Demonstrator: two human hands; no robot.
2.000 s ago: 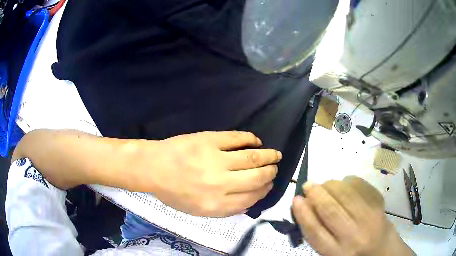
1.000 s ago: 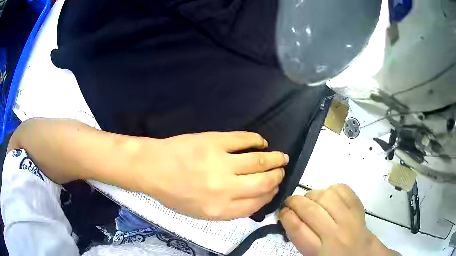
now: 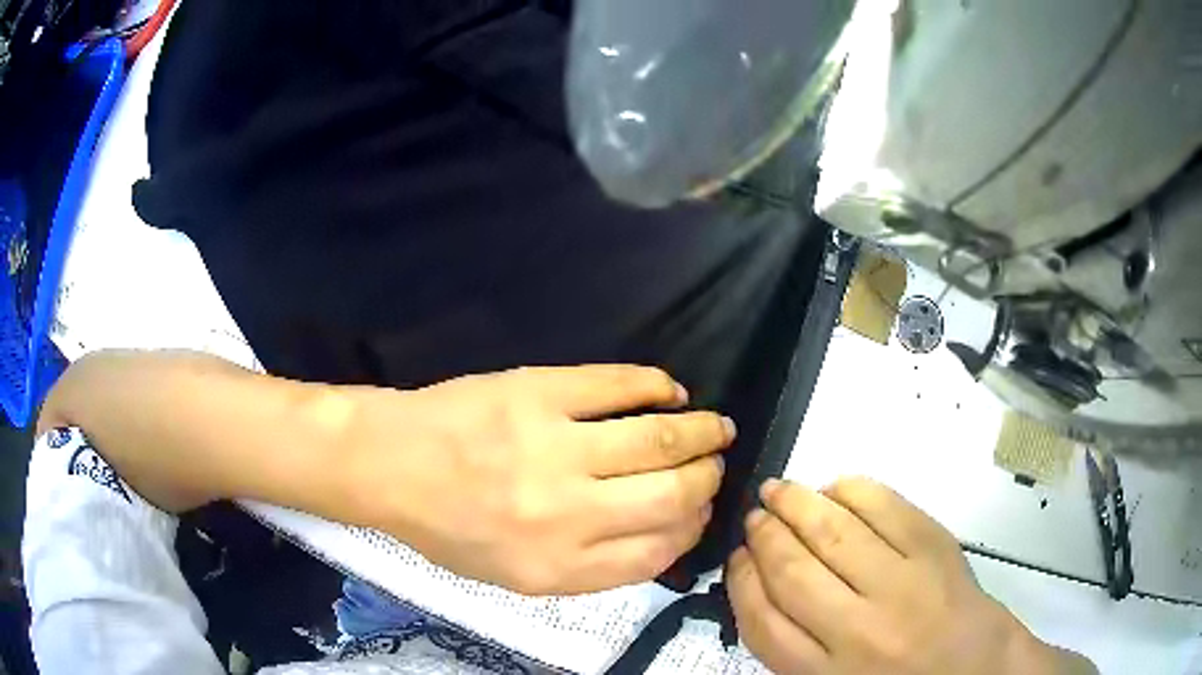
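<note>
A large black garment piece point(image 3: 435, 251) lies over the table, its right edge running up to the presser foot point(image 3: 836, 251). A narrow black strip point(image 3: 795, 396) lies along that edge, and its loose end curves down below the cloth. My left hand point(image 3: 554, 475) lies flat on the cloth near the edge, fingers close together. My right hand point(image 3: 863, 574) pinches the strip at the cloth's lower right corner, thumb and fingertips together. The needle is hidden by the machine head point(image 3: 1028, 119) and a grey glossy oval point(image 3: 686, 92).
Dark thread snips point(image 3: 1110, 521) lie at the right on the bed. A round metal disc point(image 3: 920, 323) and tan blocks point(image 3: 873, 297) are near the foot. A blue basket point(image 3: 66, 224) stands at the left, with something red behind it. A printed scale point(image 3: 461, 580) runs along the front edge.
My right hand first moved left to the cloth's corner, bringing the strip against the edge. The strip now lies flatter along it. My left hand stays on the cloth. The camera view has shifted slightly.
</note>
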